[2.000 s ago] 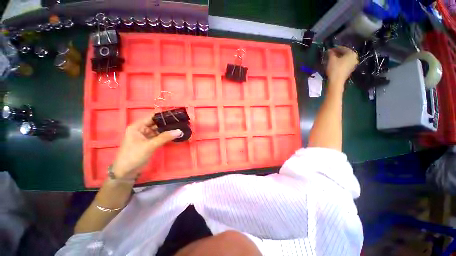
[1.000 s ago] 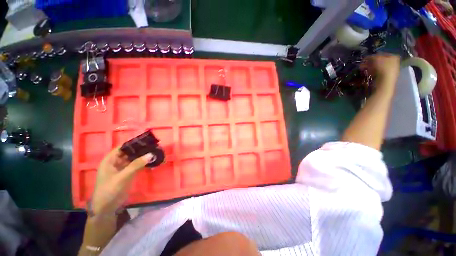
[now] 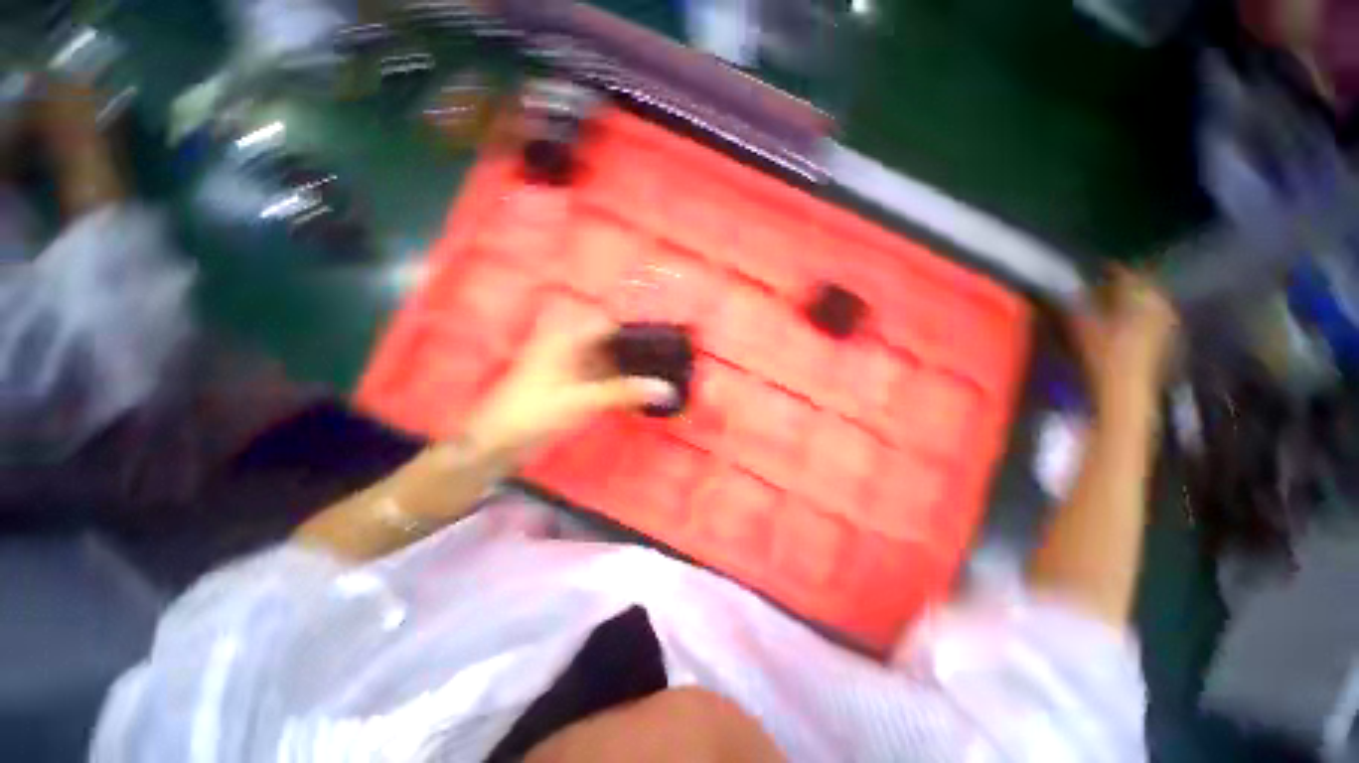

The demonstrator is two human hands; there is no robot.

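Note:
The frame is blurred by motion. My left hand (image 3: 559, 391) is closed on a watch head with a binder clip (image 3: 651, 362) on it, held above the red tray (image 3: 835, 574). My right hand (image 3: 1128, 331) is beyond the tray's right corner; its fingers are blurred and I cannot tell whether they hold anything. A single binder clip (image 3: 836, 310) lies on the right part of the tray. A clamped watch (image 3: 549, 149) sits at the tray's far left corner.
Several shiny waiting watches (image 3: 298, 197) stand on the green bench to the left. Another person's hand (image 3: 75, 127) and white sleeve show at the far left. A pale strip (image 3: 954, 221) runs behind the tray. A small white label (image 3: 1060, 447) lies right of the tray.
The view has swung, so the tray appears tilted. My right hand has left the loose clip pile and is nearer the tray. My left hand still holds the clipped watch.

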